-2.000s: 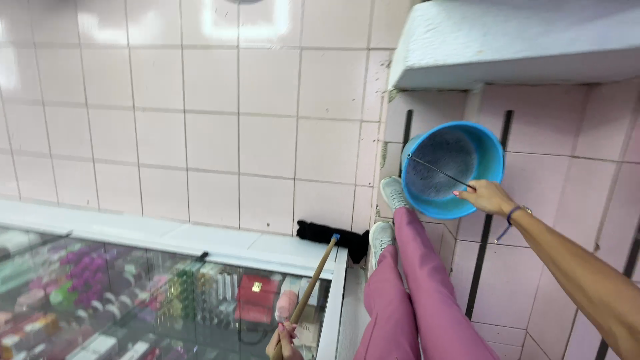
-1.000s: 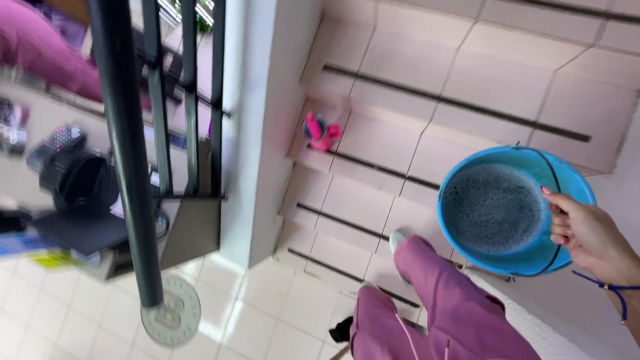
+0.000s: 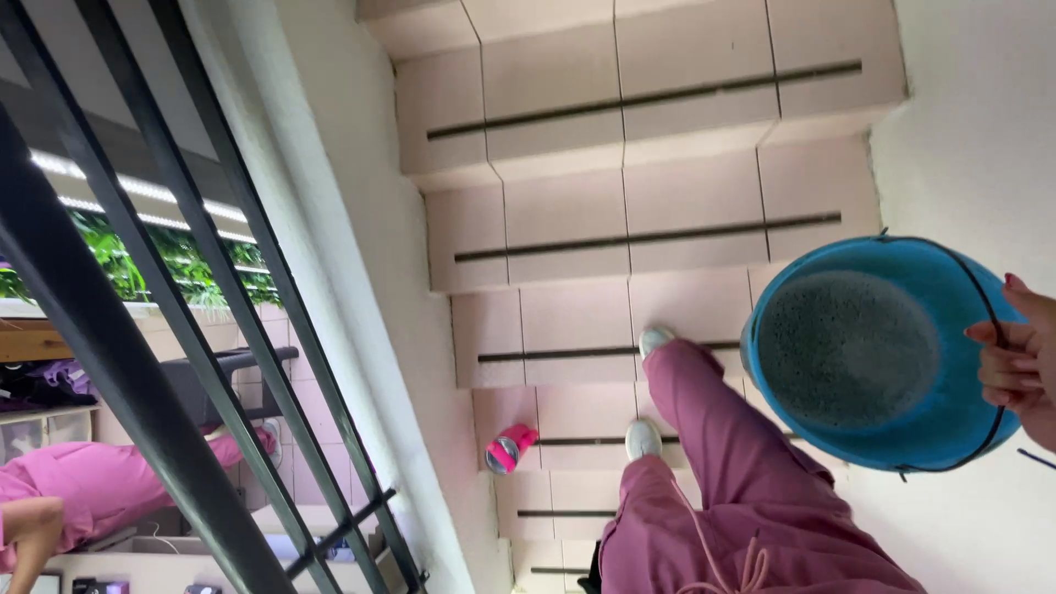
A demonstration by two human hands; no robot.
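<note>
My right hand grips the thin wire handle of a blue plastic bucket at the right. Dark, foamy liquid lies inside the bucket, which hangs beside my legs over the tiled stairs. My left hand is out of view. At the bottom edge, a small part of a black thing shows beside my trousers; what it is cannot be told.
Tiled steps with dark grip strips run upward. A pink object with a round metallic end rests on a step at the left. Black railing bars and a white wall border the stairs; beyond them is a person in pink.
The view has moved from a shop floor with a glass display case to the stairs. My feet are now on higher steps, past the pink object. The bucket has stayed in my right hand.
</note>
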